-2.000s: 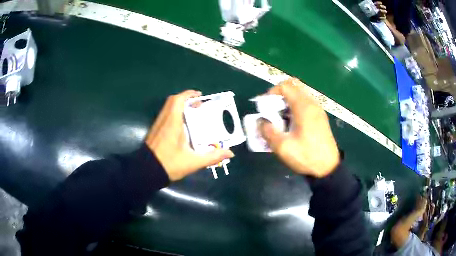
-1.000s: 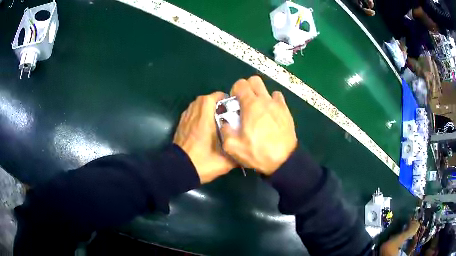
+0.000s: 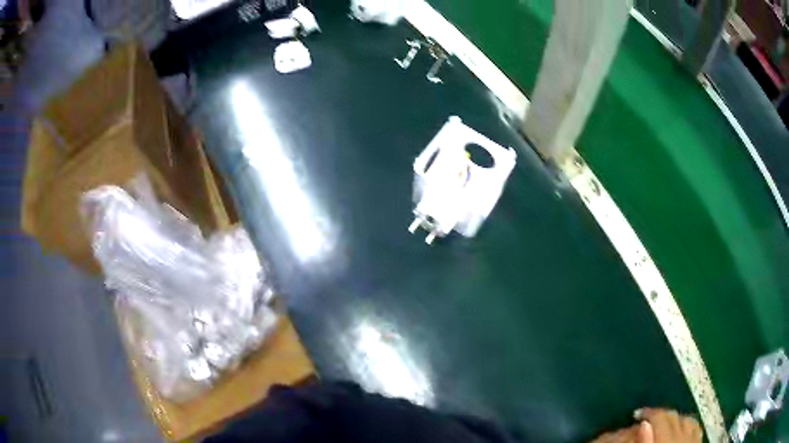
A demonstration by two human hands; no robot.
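A white housing [image 3: 484, 186] lies on the dark green bench near the middle of the view, with a large round hole facing up and two metal prongs pointing to the lower left. A hand [image 3: 657, 427], apparently my left by the dark sleeve beside it, is cut off by the bottom edge at the lower right, well away from this housing. Its fingertips and anything in it are hidden. My right hand is not in view.
Small white covers [image 3: 292, 57] and thin metal strips [image 3: 438, 66] lie farther up the bench, below a black tray [image 3: 229, 19]. An open carton [image 3: 86, 164] and a clear bag [image 3: 186, 294] stand left. A pale post [image 3: 575, 73] rises at the rail; a white unit [image 3: 766, 381] is on the belt.
The view has swung left to the cartons and post. The hands, together on a white part at centre before, have left the centre; only one shows, at the bottom right edge.
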